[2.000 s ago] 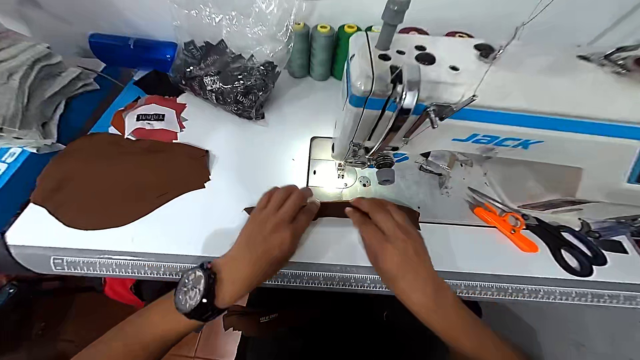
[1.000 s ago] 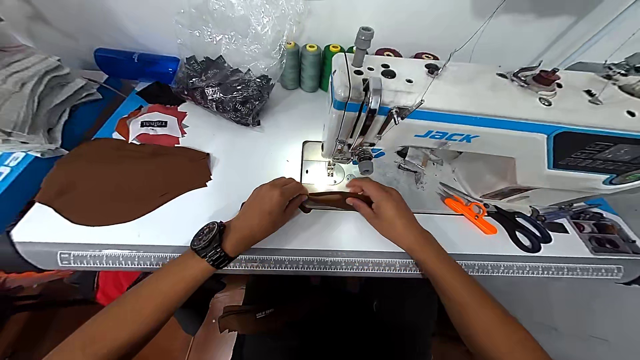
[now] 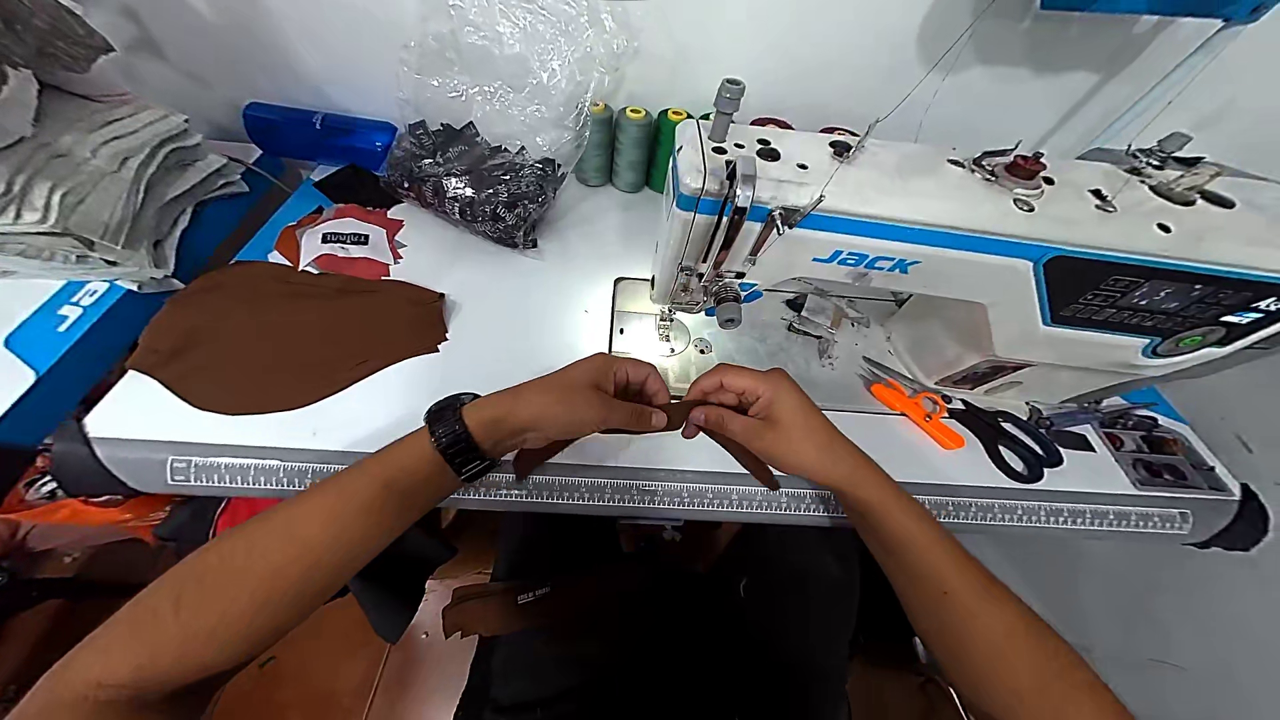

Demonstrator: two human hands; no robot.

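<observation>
Between my hands a narrow brown fabric strip (image 3: 678,412) is pinched at its middle, with both ends hanging toward the table's front edge. My left hand (image 3: 590,402) grips it from the left, thumb on top, and wears a black watch on the wrist. My right hand (image 3: 765,412) pinches it just to the right, fingertips nearly touching the left ones. Both hands are in front of the needle plate (image 3: 640,330) of a white Jack sewing machine (image 3: 850,240), whose presser foot (image 3: 665,322) is lit. A stack of brown fabric pieces (image 3: 290,335) lies at the left.
Orange thread snips (image 3: 918,412) and black-handled scissors (image 3: 1010,440) lie right of my right hand. Behind are thread cones (image 3: 632,150), a plastic bag of black labels (image 3: 480,180) and a blue case (image 3: 320,135). Grey fabric (image 3: 100,190) is piled at far left. A ruler tape (image 3: 640,497) lines the front edge.
The strip lay stretched out flat between my hands two seconds ago; now my fingertips have come together at its middle and its ends hang down. The view has shifted.
</observation>
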